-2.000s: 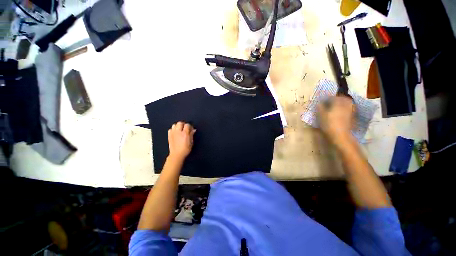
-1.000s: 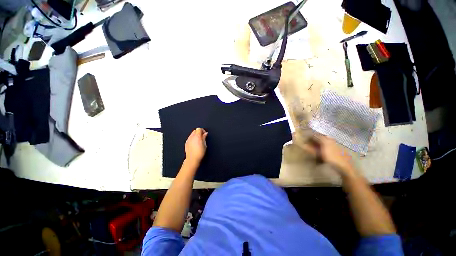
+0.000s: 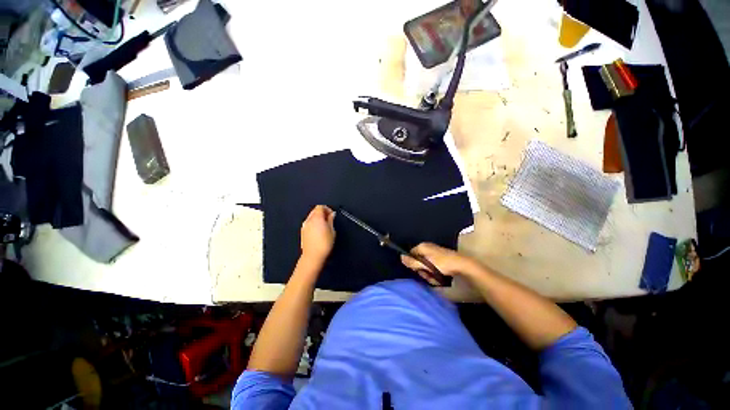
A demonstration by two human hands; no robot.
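A black garment panel lies flat on the table, with a white slit near its right end and white edging showing along its right side. My left hand is on the panel's left-middle part, fingers together at the cloth; whether it pinches the cloth is hard to tell. My right hand holds the tailor's shears by the handles over the lower right of the panel. The blades point up and left, with the tips close to my left fingertips. The steam iron stands at the panel's upper edge, partly over it.
The mesh pad lies to the right. Beyond it are a thin greenish tool, black cloth pieces and a blue rectangle. A grey-brown block and grey cloth lie left. The iron rest is at the top.
My right hand has taken the shears off the mesh pad and brought them left over the panel. My left hand moved slightly right on the cloth.
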